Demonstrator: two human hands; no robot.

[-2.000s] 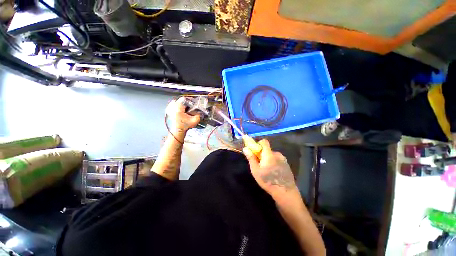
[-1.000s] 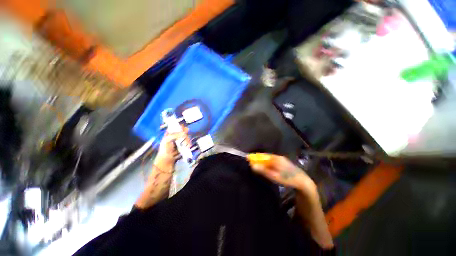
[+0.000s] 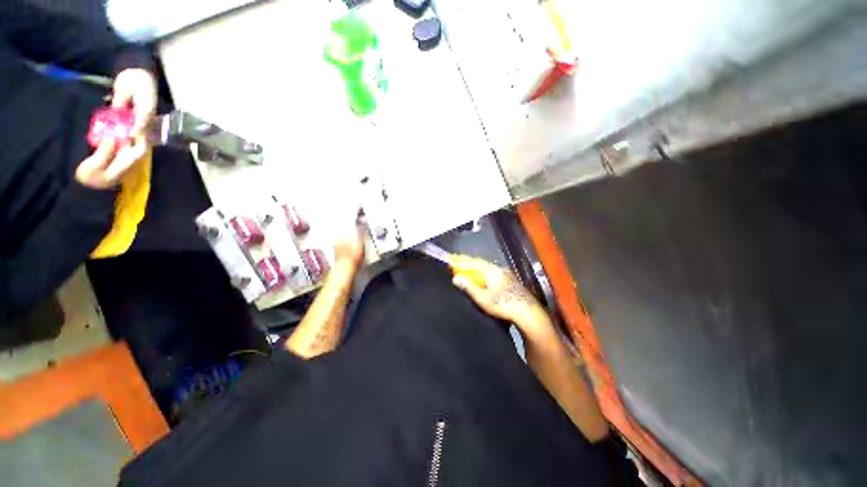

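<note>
My left hand (image 3: 350, 249) is at the near edge of the white-topped table (image 3: 442, 166), beside a pale bracket part (image 3: 380, 214) with small dark spots. Glare washes out the fingertips, so the grip does not show clearly. My right hand (image 3: 499, 293) is closed on the yellow-orange handle of a trimming knife (image 3: 469, 270). Its thin pale blade points left towards the table edge, near the bracket part. More bracket parts with dark pink blocks (image 3: 271, 273) lie in a row to the left of my left hand.
At left a coworker in black holds a bracket part (image 3: 214, 136) with pink material (image 3: 111, 126) over the table corner. A green object (image 3: 356, 71), a small black object (image 3: 427, 33) and a red-and-yellow item (image 3: 556, 74) lie farther back. An orange-framed machine edge (image 3: 570, 304) stands at right.
The view has swung from the machine and blue tray to the table. The bracket part held over the tray has come to the table with my left hand. My right hand still holds the knife.
</note>
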